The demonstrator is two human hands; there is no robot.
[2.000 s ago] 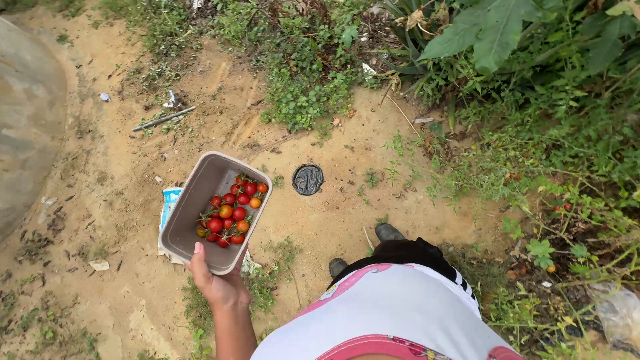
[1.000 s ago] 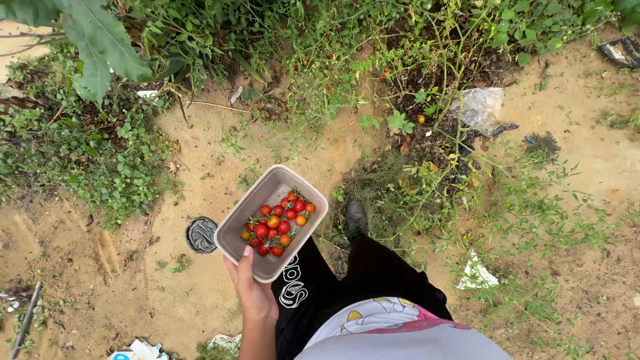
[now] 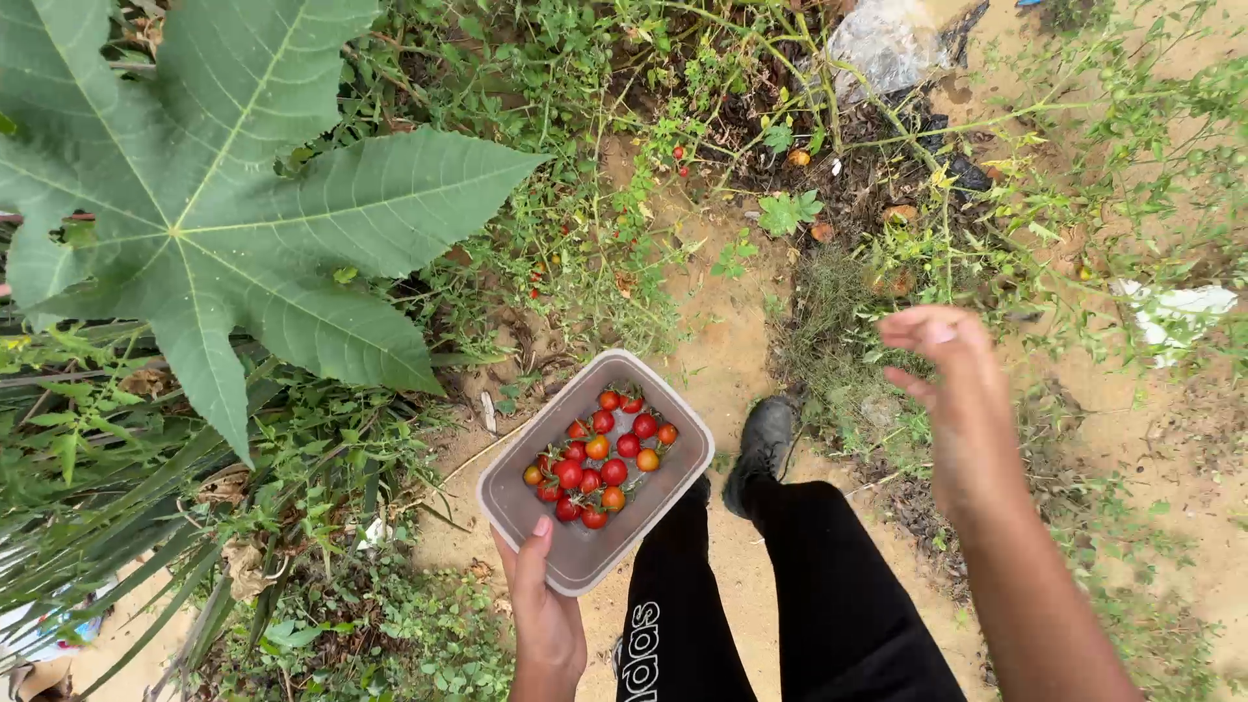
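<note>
My left hand [image 3: 546, 609] grips the lower left edge of a grey plastic container [image 3: 597, 561], its thumb over the rim. Inside lie several small red and orange cherry tomatoes [image 3: 568, 474], some with green calyxes. To the right, my right hand [image 3: 946, 390] is raised with its fingers apart and holds nothing; it is slightly blurred. Beyond it, thin tomato vines [image 3: 946, 234] spread over the ground, and a few small red tomatoes [image 3: 681, 161] hang among the leaves above the container.
A large lobed leaf [image 3: 175, 231] fills the upper left. Long narrow leaves [image 3: 127, 526] stand below it. Clear plastic sheeting [image 3: 892, 44] lies at the top, a white scrap [image 3: 1175, 312] at the right. My dark shoe [image 3: 765, 444] is on sandy soil, beside dry plant matter.
The view has moved to the vines, with the large leaf now at the left. My right hand has come into view. My left hand still holds the container of tomatoes.
</note>
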